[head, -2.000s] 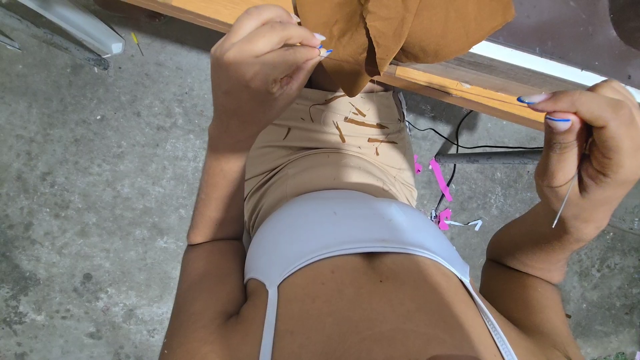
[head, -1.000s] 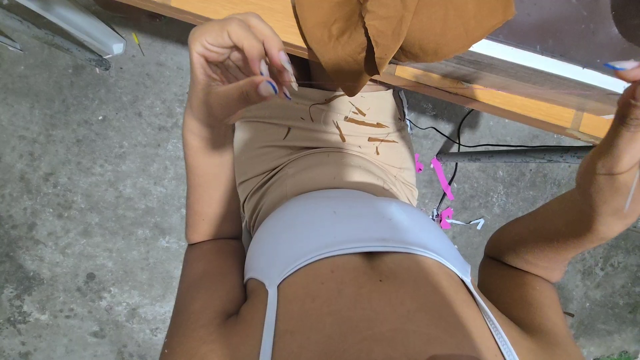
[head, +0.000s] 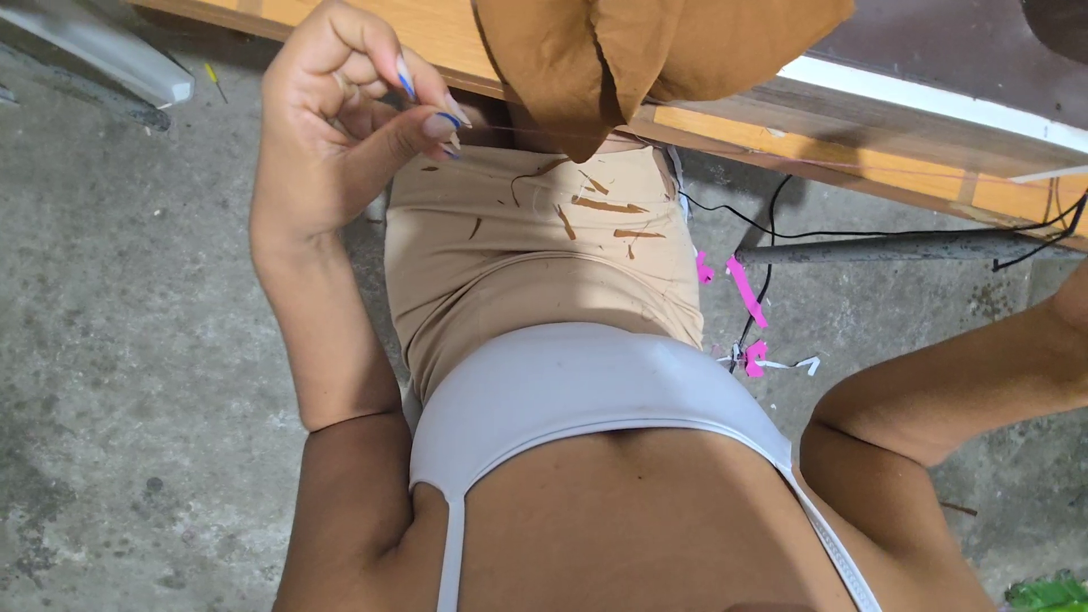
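Observation:
My left hand (head: pixel 357 119) is raised near the table edge, its thumb and fingertips pinched on the end of a thin thread (head: pixel 544 133). From there the thread runs to the right, past the tip of a brown cloth (head: pixel 586 59), and along the table's front. The cloth hangs over the table edge, just right of my left hand. My right hand is outside the view at the right; only the forearm (head: pixel 960 382) shows, so what it holds is hidden. Scraps of brown cloth (head: pixel 608 205) lie on the beige garment on my lap.
The wooden table edge (head: pixel 722 136) crosses the top, with a white-edged dark surface (head: pixel 926 98) at the right. Below it are a grey metal bar (head: pixel 858 251), black cables (head: pixel 772 212) and pink scraps (head: pixel 746 291) on the concrete floor. A yellow-handled tool (head: pixel 212 75) lies at the upper left.
My right hand has moved right and out of view. My left hand has moved somewhat left from its place beside the cloth, fingers still pinched.

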